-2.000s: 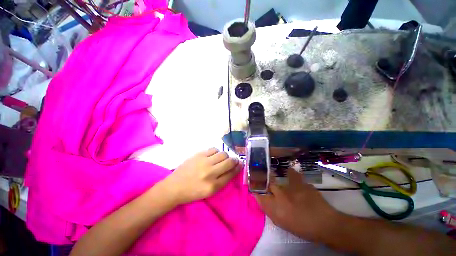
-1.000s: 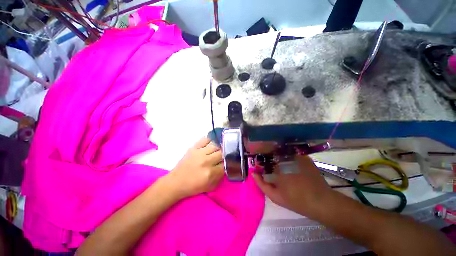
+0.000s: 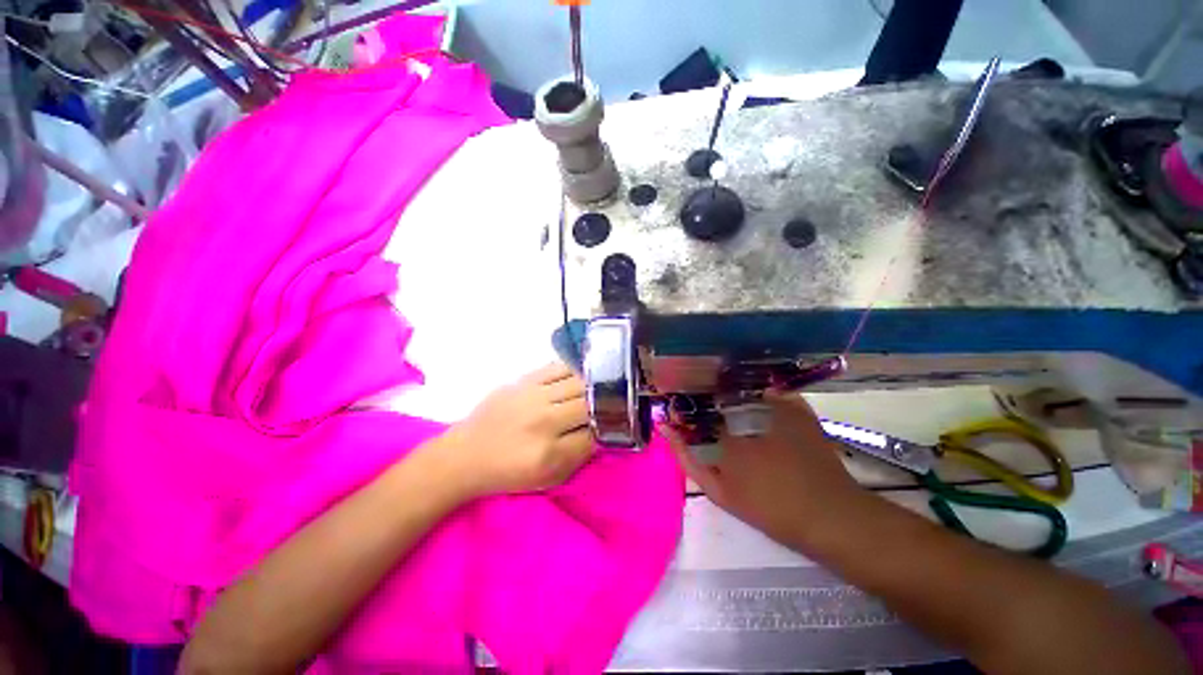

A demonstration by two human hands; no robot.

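Note:
A large bright pink garment panel (image 3: 251, 330) drapes over the left of the table and down the front. My left hand (image 3: 528, 433) lies on it left of the needle area, fingers curled onto the cloth, fingertips partly behind the shiny guard (image 3: 612, 382). My right hand (image 3: 772, 468) is just right of the guard, under the sewing machine head (image 3: 792, 277), thumb beside the pink cloth edge; its other fingertips are hidden by the machine. The needle and presser foot are not clearly visible. Scissors (image 3: 910, 455) lie right of my right hand.
A printed measuring scale (image 3: 778, 607) runs along the front table edge. A small red-and-white item (image 3: 1172, 567) lies at the right edge. Pink thread crosses the machine top to a metal lever (image 3: 970, 125). Wires and plastic bags are at the upper left.
The view has shifted, so the machine sits further left than in the oldest frame. The pink cloth's front edge has moved left, showing more scale. Both hands remain by the needle area.

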